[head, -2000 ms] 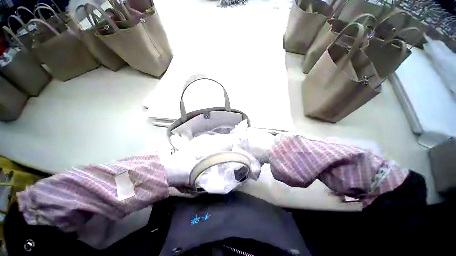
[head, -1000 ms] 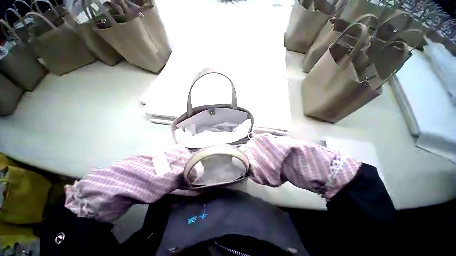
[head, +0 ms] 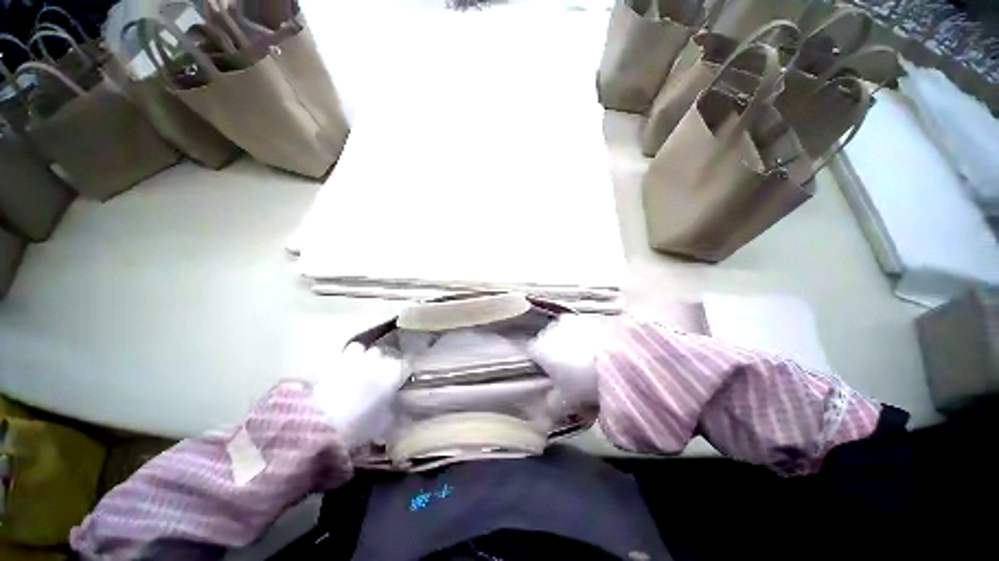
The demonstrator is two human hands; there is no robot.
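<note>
A taupe tote bag [head: 471, 373] stands at the table's near edge against the apron, seen from above. Its mouth is open, one handle lies at the far rim and one at the near rim, and pale lining and whitish stuffing show inside. My left hand [head: 359, 392], in a white glove, is at the bag's left side. My right hand [head: 570, 356], also in a white glove, is at its right side. Both hands are washed out and the fingers are partly hidden at the rim, so their grip is unclear.
A large white sheet stack [head: 460, 164] lies mid-table beyond the bag. Taupe totes stand in rows at left [head: 263, 99] and right [head: 728, 175]. A small white stack [head: 767, 329], white sheets [head: 920, 197] and a taupe block [head: 959, 345] are at right. Yellow totes [head: 49, 471] are lower left.
Both gloved hands have come up out of the bag to its sides. The far handle, upright before, now lies down over the mouth. The bag sits nearer the apron.
</note>
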